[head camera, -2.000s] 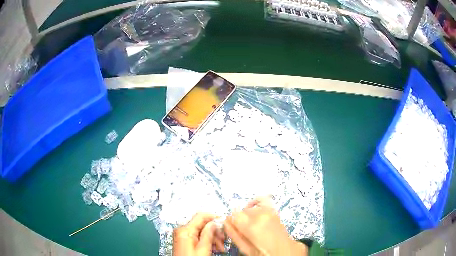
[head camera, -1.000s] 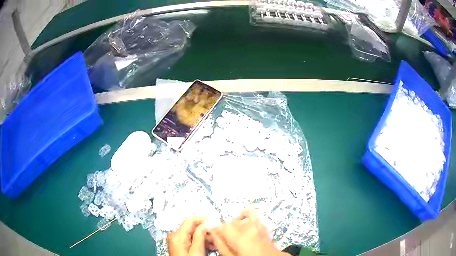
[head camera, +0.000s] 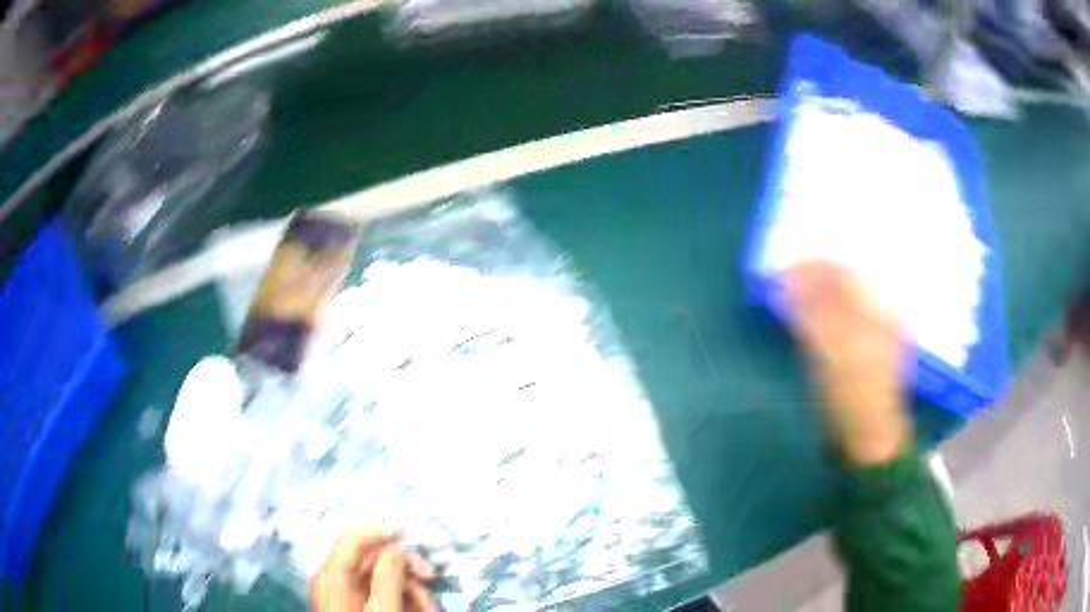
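Observation:
The whole view is blurred. My right hand (head camera: 846, 329) is stretched out over the near left edge of the right blue tray (head camera: 879, 355), which is full of white pieces (head camera: 879, 215). Its fingers are too blurred to tell whether they hold anything. My left hand (head camera: 373, 576) is at the bottom edge, partly cut off, its fingers curled over the near edge of the clear bag (head camera: 640, 544). Whether it holds a piece cannot be told. White plastic parts (head camera: 478, 395) lie spread on the bag. Clear plastic parts (head camera: 179, 520) are heaped left of it.
A smartphone (head camera: 297, 287) lies at the bag's upper left. A white oval object (head camera: 203, 412) is by the clear heap. The left blue tray (head camera: 54, 371) is cut off at the left. A pale rail (head camera: 478, 171) crosses behind. A red stool (head camera: 1016, 560) stands at lower right.
My right hand has left my left hand and moved up and right to the right tray. The camera has turned right, so the bench things appear further left and tilted.

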